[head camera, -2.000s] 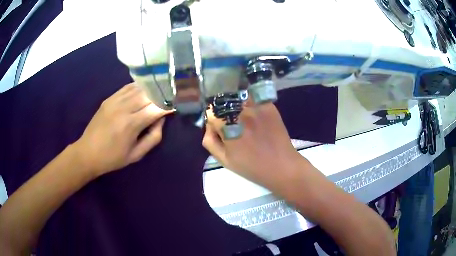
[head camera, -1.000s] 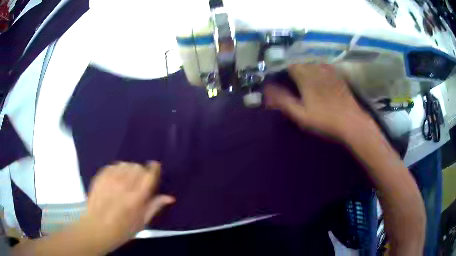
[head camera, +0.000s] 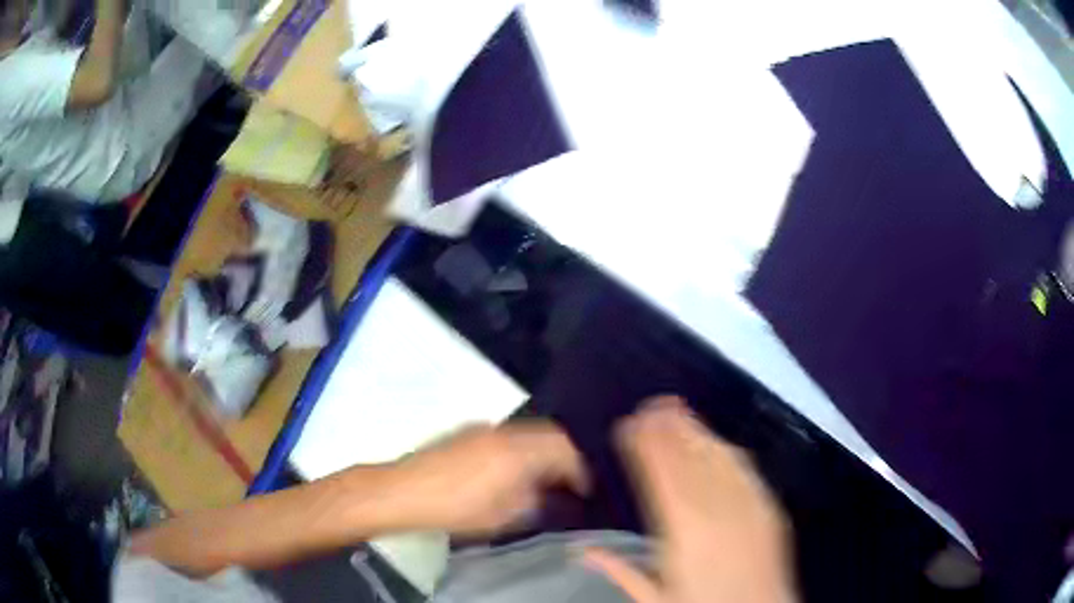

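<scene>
A large dark purple garment panel (head camera: 883, 236) lies on the white table (head camera: 683, 153) at the right, with a pale lower edge. A smaller angular dark cut piece (head camera: 495, 118) lies at the upper middle. My left hand (head camera: 518, 477) is blurred at the lower middle, fingers bent over dark cloth (head camera: 589, 395); whether it grips the cloth cannot be told. My right hand (head camera: 707, 501) is blurred just right of it, fingers extended, with no thing visible in it. A small yellow mark (head camera: 1039, 297) shows at the right edge; the sewing machine head is out of view.
A white sheet-like piece (head camera: 395, 383) lies left of my hands beside a blue edge (head camera: 336, 365). Beyond it, a yellow-brown surface (head camera: 177, 442) bears crumpled pale and dark cloth (head camera: 277, 289). A person in a pale top (head camera: 141, 136) is at the upper left.
The view has swung left and down, away from the machine. My hands have left the panel by the needle and come close together at the lower middle.
</scene>
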